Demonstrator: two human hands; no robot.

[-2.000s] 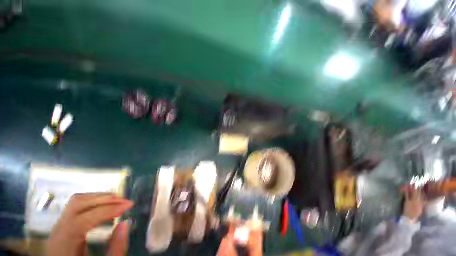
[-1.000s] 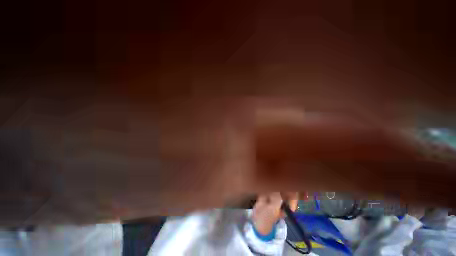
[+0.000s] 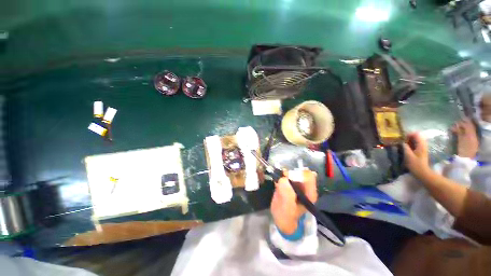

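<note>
My right hand (image 3: 293, 199), with a white sleeve and blue cuff, holds a soldering iron (image 3: 304, 198) like a pen. The iron's tip points up-left and lies over the right padded strip of the holding fixture (image 3: 251, 175). Whether it touches is unclear. A round circuit-board assembly (image 3: 233, 159) sits between the two whitish strips on the brown block. A thin silvery strand runs leftward from the fixture toward the white work board (image 3: 134, 186). A black square (image 3: 170, 184) and a tiny yellow piece (image 3: 113, 182) lie on the board. My left hand is not in view.
Two round assemblies (image 3: 167, 83) and several white-yellow parts (image 3: 109, 115) lie at upper left. Behind the fixture are a black fan (image 3: 280, 81), a pale block (image 3: 266, 107) and a cream pot (image 3: 324, 125). At right are the sponge tray (image 3: 388, 125) and another person's hand (image 3: 416, 154).
My left hand has left the view. The large brown blur of one second ago is gone. My right hand with the iron is now clearly visible beside the fixture, and the bench sits higher in view.
</note>
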